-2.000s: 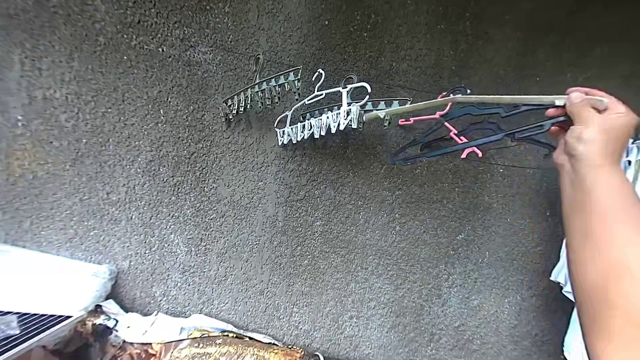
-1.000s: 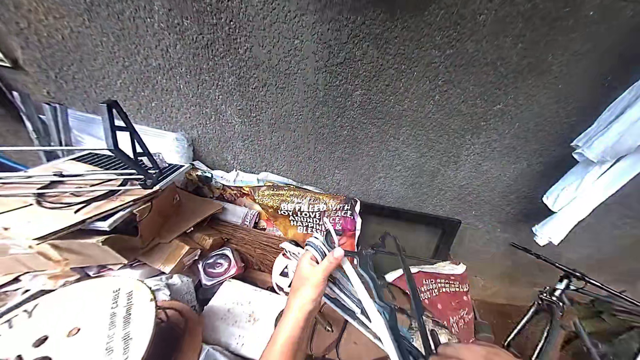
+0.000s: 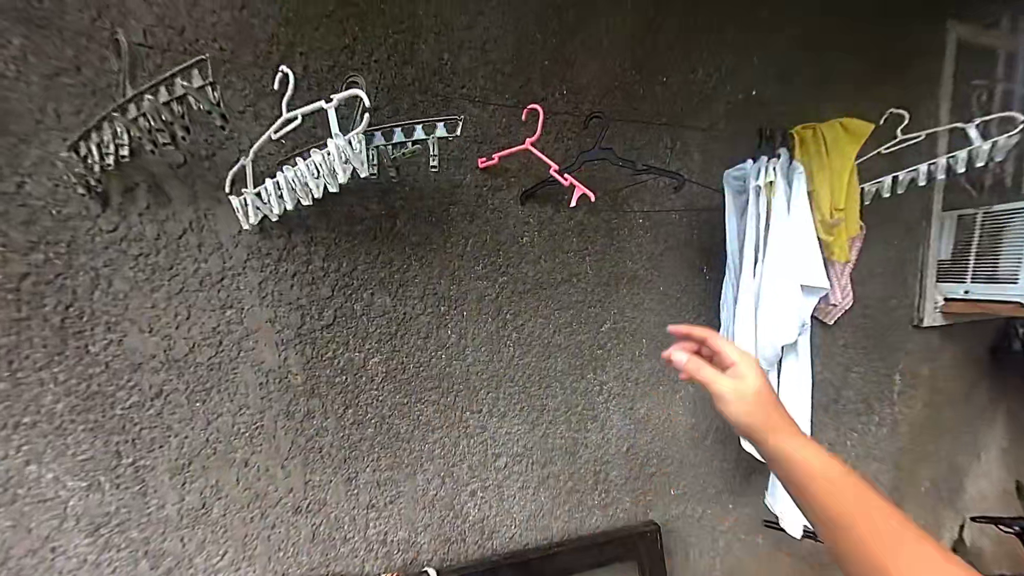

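Observation:
My right hand (image 3: 724, 380) is raised in front of the wall with nothing in it, its fingers somewhat bent and apart, near the white garments (image 3: 772, 272) that hang at the right. Up and left of it, a pink plastic hanger (image 3: 532, 148) and a black hanger (image 3: 608, 156) hang on a thin line. A white clip hanger (image 3: 300, 176) with several pegs is farther left, with a grey clip hanger (image 3: 416, 132) partly behind it. Beside the white garments hangs a yellow cloth (image 3: 834, 184). My left hand is out of view.
Another clip hanger (image 3: 152, 112) hangs at the far left, and a white one (image 3: 944, 156) at the right. A window air conditioner (image 3: 982, 252) sits in the right wall. The dark frame (image 3: 560, 556) stands at the bottom edge. Behind everything is a rough grey wall (image 3: 400, 360).
One second ago a hand held hangers low over the cluttered boxes; my right hand is now raised and holds none. The view has swung up to the wall.

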